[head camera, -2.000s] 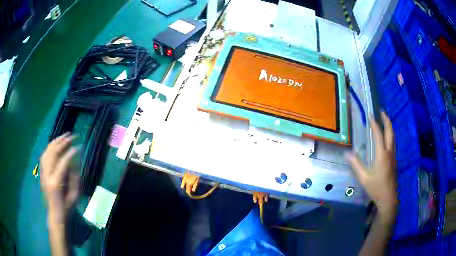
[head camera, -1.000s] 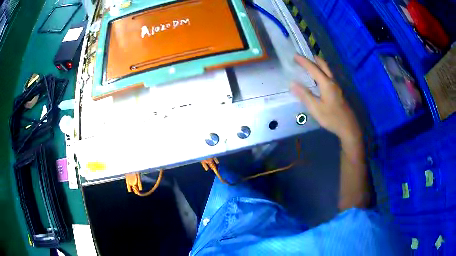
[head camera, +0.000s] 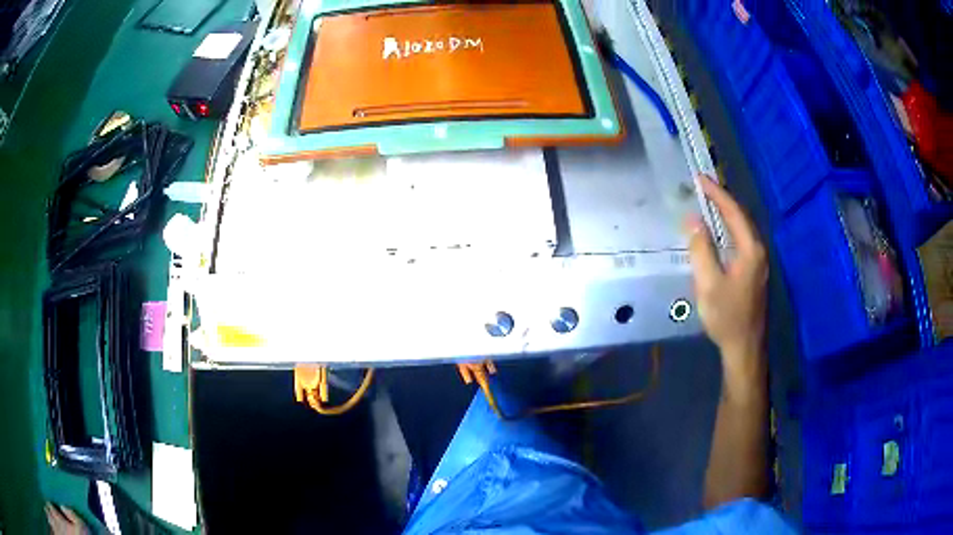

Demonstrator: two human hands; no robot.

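Note:
The orange fixture plate [head camera: 449, 78] with white handwriting "A1020DM" and a black groove lies on the white-silver machine bed [head camera: 345, 303], inside the pale green frame [head camera: 440, 131]. My right hand [head camera: 728, 261] is bare, at the bed's right edge, with fingers curved upward and apart. No held thing shows in it. My left hand [head camera: 66, 519] is at the lower left edge of the picture, mostly cut off; only fingertips show, below the stack of black frames [head camera: 117, 366]. What it does is hidden.
A tangle of black frames [head camera: 63, 199], a black control box [head camera: 209, 78] with red switches, a pink label [head camera: 154, 326] and a white slip [head camera: 173, 486] lie on the green bench. Blue bins [head camera: 773, 136] stand at right. A blue-handled tool [head camera: 645, 92] lies on the bed.
The view has turned and shifted, moving the fixture up and left in the picture. My left hand has dropped to the lower left edge. My right hand is now at the bed's right edge.

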